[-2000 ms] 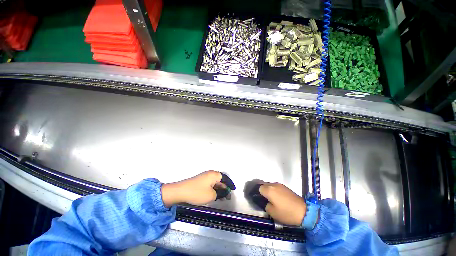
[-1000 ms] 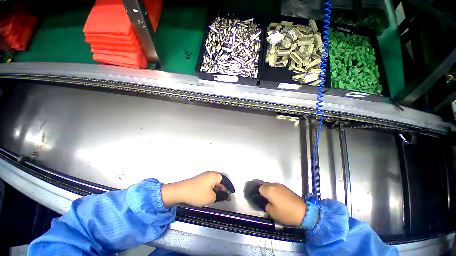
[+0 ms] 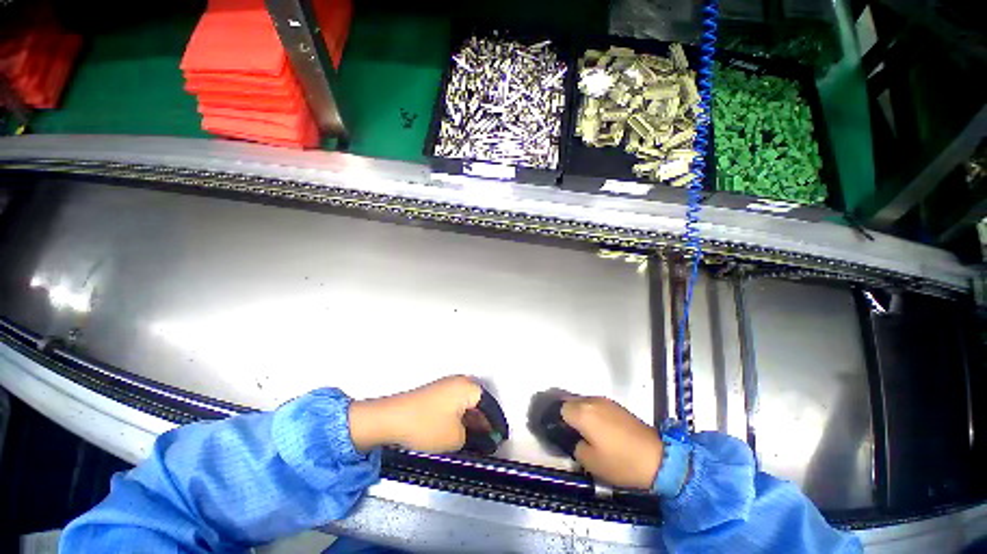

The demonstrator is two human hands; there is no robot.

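My left hand, with black finger cots, is curled over the near side of the shiny metal plate. A tiny green piece shows between its thumb and fingertips, mostly hidden. My right hand, with black finger cots and a blue wrist strap, is a short way to the right, with fingers curled. I cannot tell whether it holds anything. The hands do not touch each other. No board or carrier is in view.
Chain rails run along the far side and near side. Beyond them are a red sheet stack and bins of silver parts, cream parts and green parts. A coiled blue cord hangs down to my right wrist.
The fingertips of my left hand have shifted slightly down, towards the near rail, and the tiny green piece has moved with them. My right hand has stayed in place.
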